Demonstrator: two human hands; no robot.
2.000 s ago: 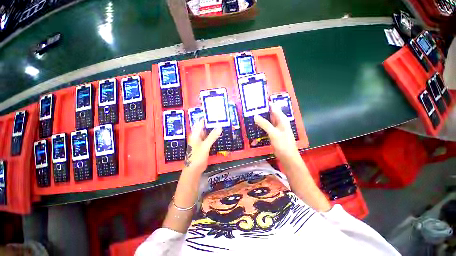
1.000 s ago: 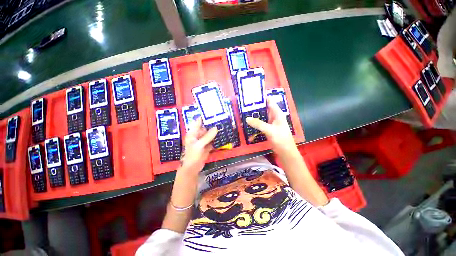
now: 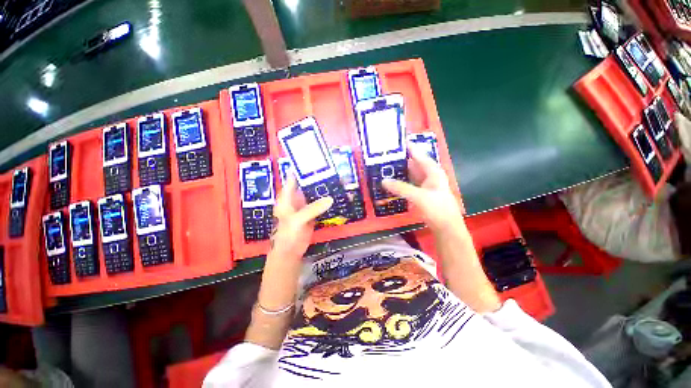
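My left hand (image 3: pixel 297 214) holds a keypad phone (image 3: pixel 308 154) with a bright white screen, tilted to the left, its thumb on the keys. My right hand (image 3: pixel 426 189) holds a second keypad phone (image 3: pixel 381 133), more upright, also with a white screen, its thumb near the centre key. Yellow shows at a fingertip under the left phone. Both phones are above a red phone tray (image 3: pixel 292 96) that holds several phones with blue screens. The held phones and hands partly hide the tray's lower row.
A second red tray (image 3: pixel 198 216) of lit phones adjoins on the left, with another beyond it. A red tray (image 3: pixel 614 102) with phones stands at the right. A lower red bin (image 3: pixel 535 294) holds black pieces. A phone (image 3: pixel 107 38) lies across the metal strip.
The left-hand phone has tilted further and moved left, away from the right-hand phone. A person's patterned sleeve now shows more at the right. The phone across the strip shows a brighter screen.
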